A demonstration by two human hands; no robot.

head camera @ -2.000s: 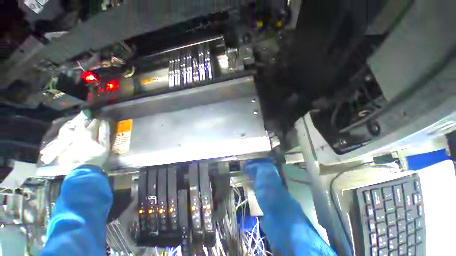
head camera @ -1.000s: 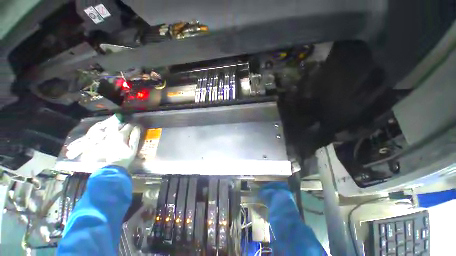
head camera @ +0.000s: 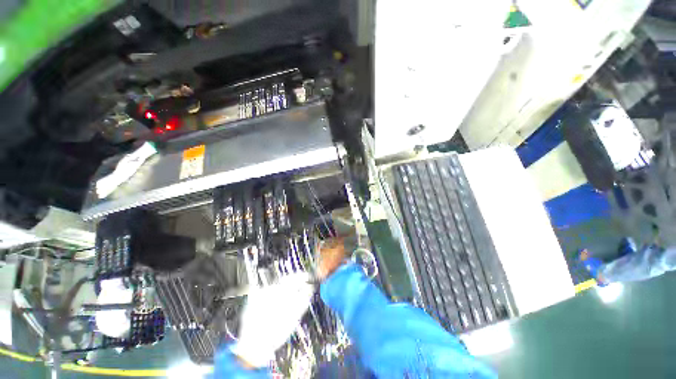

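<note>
My left hand (head camera: 276, 314), in a white glove and blurred, is at the lower middle among the white tape strips (head camera: 302, 348) below the feeders. My right hand (head camera: 335, 254), bare, is just right of it, under the right part of the silver cover plate (head camera: 252, 155), with its fingers partly hidden. Whether either hand grips a strip cannot be told. Black tape feeders (head camera: 252, 216) with small orange lights stand below the plate's front edge. A loose white glove (head camera: 124, 172) lies on the plate's left end.
A keyboard (head camera: 448, 237) sits on a white shelf right of my right arm. Red lights (head camera: 172, 123) glow inside the machine, left of the feeder pickup ends (head camera: 263, 101). More black feeders (head camera: 113, 248) stand at left. Another person's blue sleeve (head camera: 641, 266) shows at far right.
My left hand has left the cover plate and moved down and right to the strips; the loose glove stays on the plate. My right hand now shows. The view has swung, revealing the whole keyboard.
</note>
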